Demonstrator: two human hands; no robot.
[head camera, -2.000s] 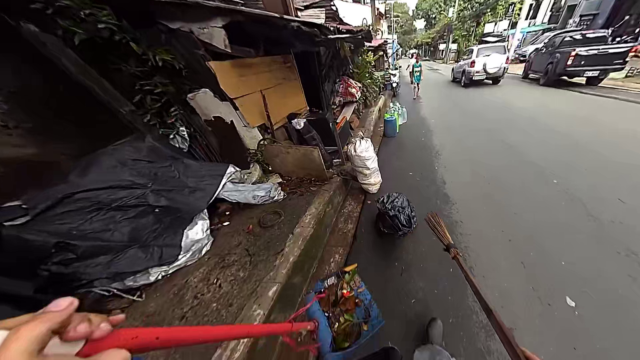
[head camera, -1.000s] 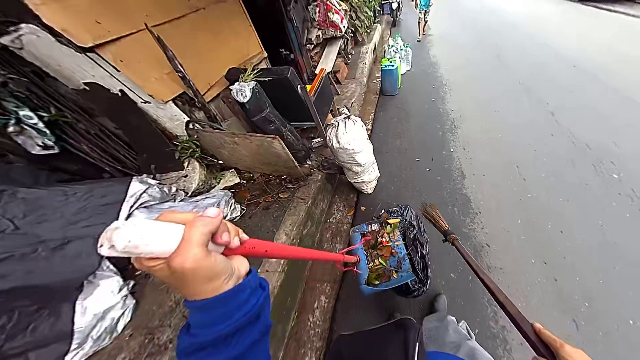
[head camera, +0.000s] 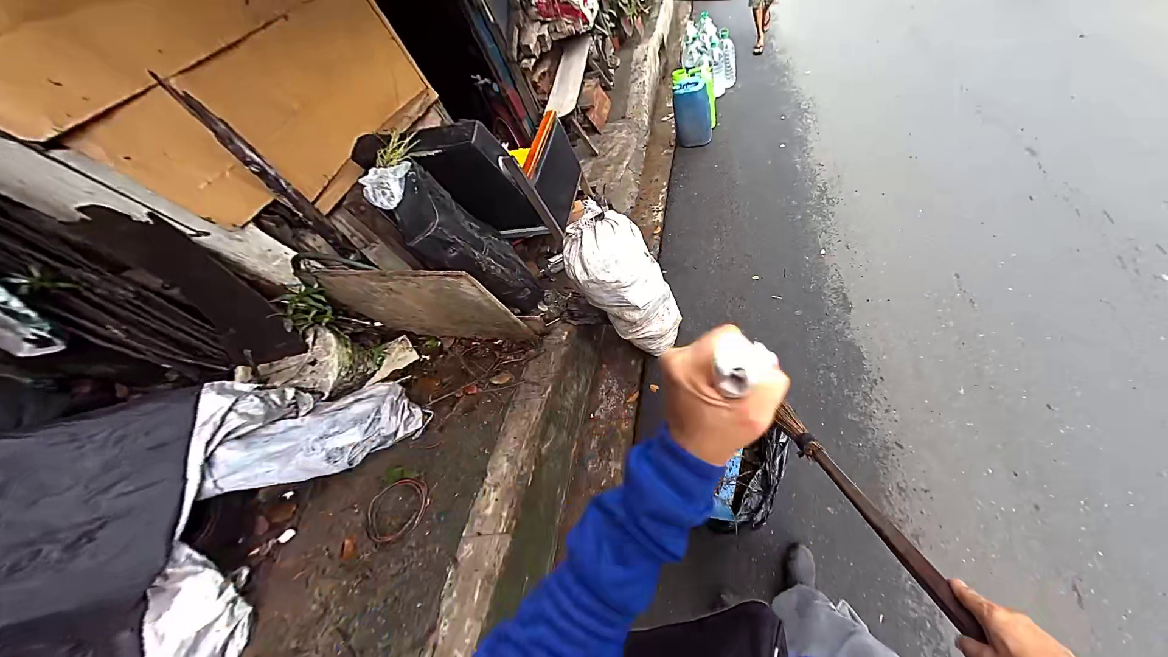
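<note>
My left hand (head camera: 716, 406), in a blue sleeve, is closed around the white end of the dustpan handle (head camera: 735, 365), which points up toward me. Below the hand, part of the blue dustpan (head camera: 727, 488) shows against a black plastic bag (head camera: 765, 479) on the road; the hand and arm hide the rest, and its contents cannot be made out. At the lower right, my right hand (head camera: 1008, 625) grips the wooden stick of a broom (head camera: 890, 534). The broom's bristles (head camera: 788, 420) reach the bag's upper edge, just right of my left hand.
A full white sack (head camera: 622, 278) leans at the concrete curb (head camera: 511, 456). Beyond it stand a blue container (head camera: 693, 111) and plastic bottles (head camera: 724, 59). A person's legs (head camera: 759, 23) show at the top. Boards, black boxes, a wire coil (head camera: 398, 509) and a dark tarp (head camera: 82, 511) lie left.
My left hand has moved up and to the right, and the handle has swung from lying sideways to pointing at me. The dustpan has gone from beside the curb to the black bag.
</note>
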